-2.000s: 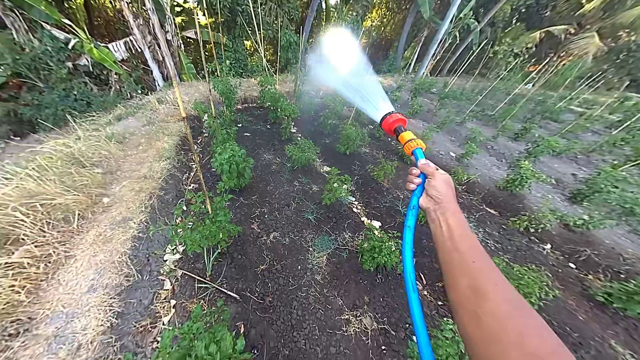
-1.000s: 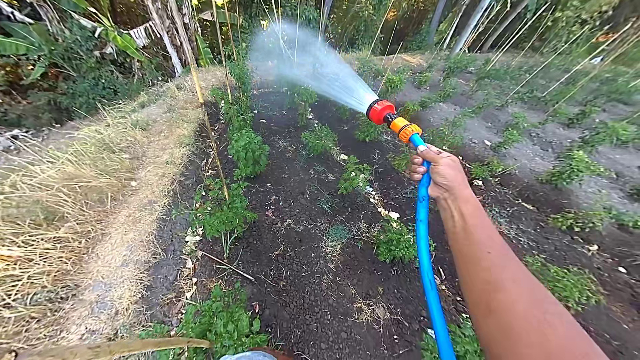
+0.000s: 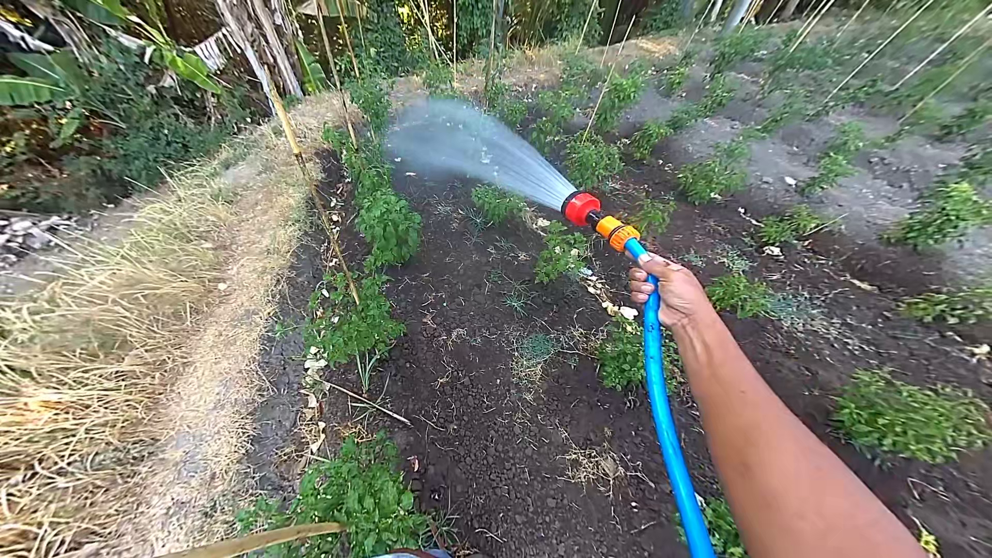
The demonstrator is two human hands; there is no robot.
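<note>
My right hand (image 3: pixel 673 290) is closed around a blue garden hose (image 3: pixel 665 411) just behind its orange connector (image 3: pixel 618 232). A red spray nozzle (image 3: pixel 580 208) on the hose's end points up and to the left in the view. From it a fan of water (image 3: pixel 488 151) spreads over the dark soil and the far part of a row of leafy green plants (image 3: pixel 387 225). The hose hangs from my hand down to the bottom edge of the frame. My left hand is out of view.
Dry grass (image 3: pixel 116 349) lines a pale path on the left. A thin bamboo stake (image 3: pixel 298 155) leans beside the plant row. More low plants (image 3: pixel 907 415) and slanting stakes stand at the right. Banana leaves (image 3: pixel 46 85) and a dry trunk rise at the back left.
The spray has swung from pointing up and away to lower and farther left, over the row's far part. My right hand stays on the hose. The view has tilted down.
</note>
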